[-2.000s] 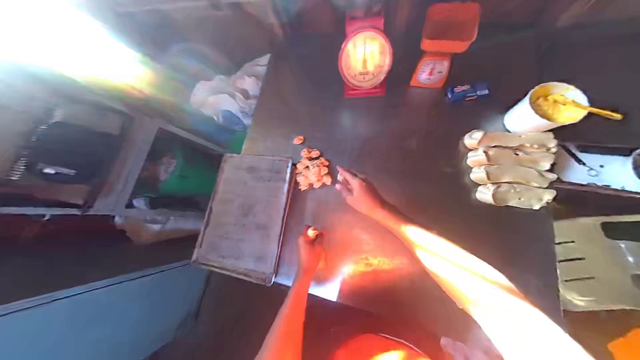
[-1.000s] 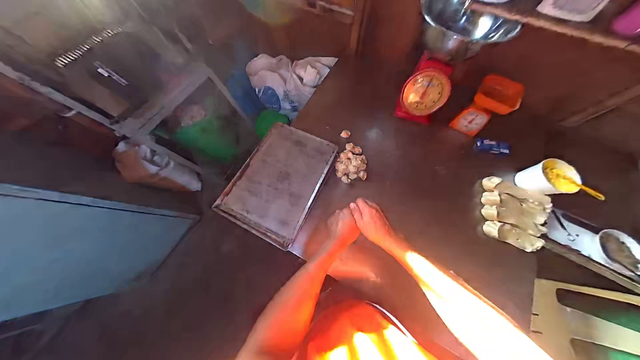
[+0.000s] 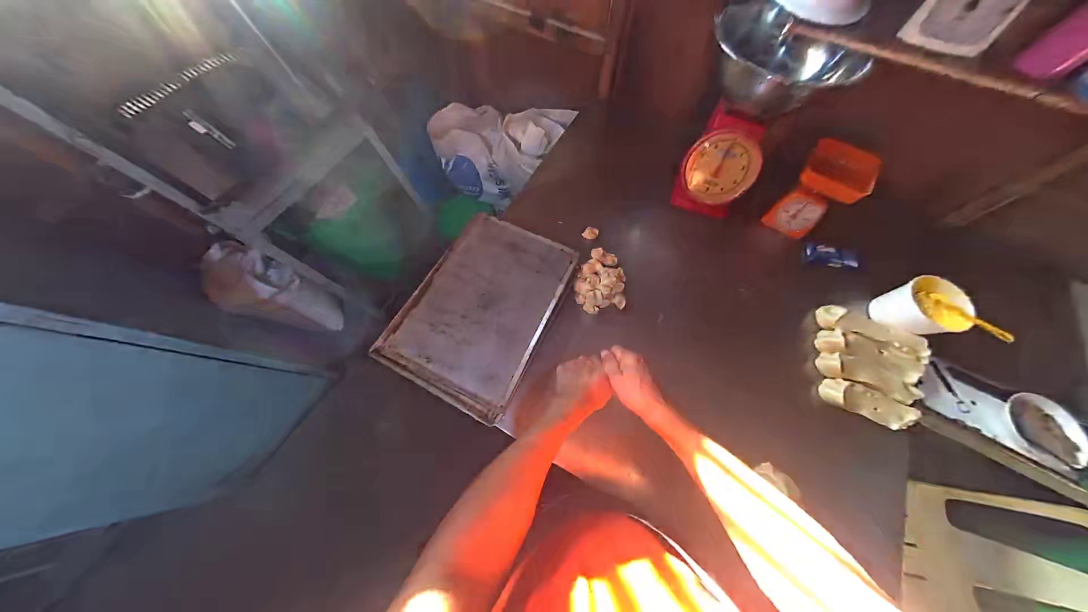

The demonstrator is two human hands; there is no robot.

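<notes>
My left hand [image 3: 583,382] and my right hand [image 3: 631,380] meet over the dark tabletop, fingers curled and touching; whatever may lie between them is hidden. Just beyond them is a small heap of dough pieces [image 3: 600,285], with a single piece [image 3: 590,232] apart from it. A metal baking tray [image 3: 484,314] lies to the left of the heap. Several rolled dough strips [image 3: 875,361] rest side by side at the right, near a white tub [image 3: 901,308] of yellow filling with a yellow utensil in it.
At the back stand a red dial scale [image 3: 722,166] under a steel bowl [image 3: 765,64] and a smaller orange scale [image 3: 797,212]. A blue packet [image 3: 830,256] lies before them. A white tray with a round dish [image 3: 1047,431] is at the right, above a pale plastic chair [image 3: 977,544].
My hands were apart two seconds ago, the left with a small piece at its fingers; they have come together and stay so. The view has turned and shifted.
</notes>
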